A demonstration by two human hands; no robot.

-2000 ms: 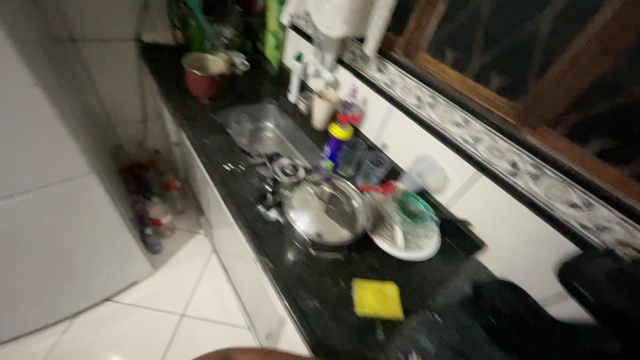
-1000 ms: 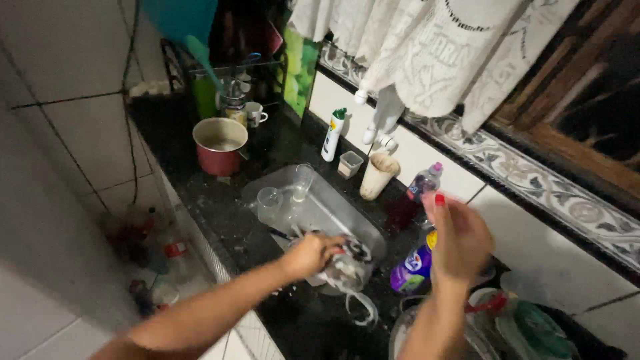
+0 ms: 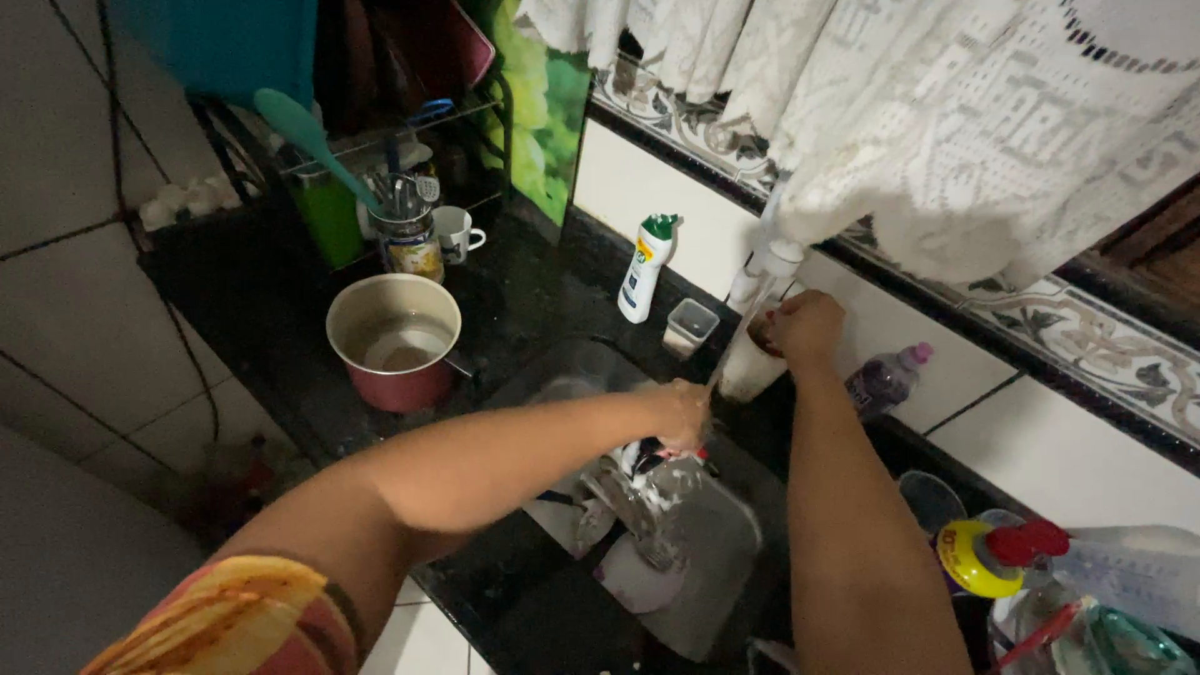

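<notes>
Water runs from the faucet [image 3: 776, 258] onto my left hand [image 3: 677, 417], which is over the steel sink [image 3: 722, 572] and closed around soapy cutlery [image 3: 623, 497]. Forks and other utensils hang below that hand, with white foam on them. A whitish plate or bowl [image 3: 642, 572] lies in the sink beneath them. My right hand [image 3: 804, 328] is at the mouth of a stained light-coloured cup [image 3: 750, 366] behind the sink; its fingertips are hidden, so whether it grips something cannot be told.
A red pot [image 3: 403, 375] stands left of the sink. A white cleaner bottle [image 3: 647, 267], a small clear container [image 3: 691, 328] and a purple detergent bottle [image 3: 886, 380] line the wall. A yellow-capped bottle [image 3: 980, 558] and dishes are at right. A lace curtain [image 3: 937, 131] hangs above.
My right hand has moved from the raised position near the detergent bottle to the stained cup. My left hand, low in the sink one second ago, is now under running water with the utensils.
</notes>
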